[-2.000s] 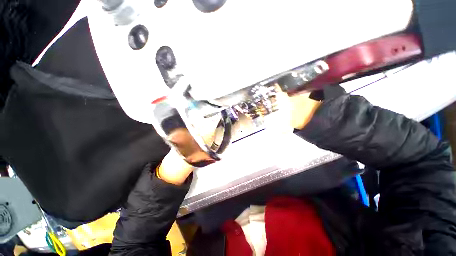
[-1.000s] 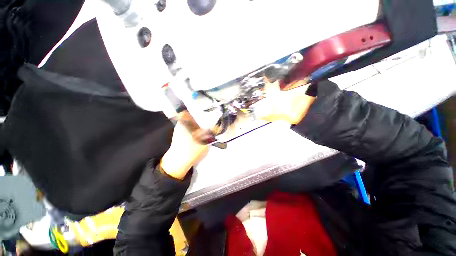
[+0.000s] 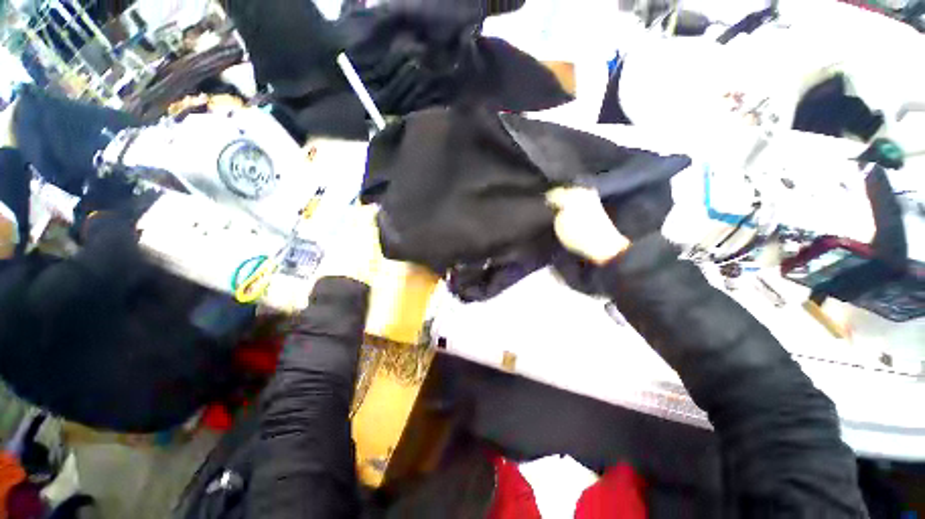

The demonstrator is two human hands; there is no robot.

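A black garment (image 3: 456, 193) lies bunched on the white table in the middle, with a smoother bluish-navy flap at its right. My right hand (image 3: 588, 223) reaches in from the right and grips the garment's near right part; its fingertips are partly lost in glare. My left sleeve (image 3: 314, 355) ends at the yellow-brown board, left of the garment. My left hand cannot be made out beyond the cuff in the glare, so its hold is unclear.
A sewing machine with a dark red-edged device (image 3: 837, 258) stands at right. Yellow and green scissors (image 3: 251, 279) lie at left, near another machine with a round cover (image 3: 246, 167). More black cloth (image 3: 406, 61) lies behind. A dark-clothed person (image 3: 112, 324) is at left.
The view has swung left, away from close above the machine head. My right hand has left the needle area and now holds the garment. My left hand has moved left, away from the machine.
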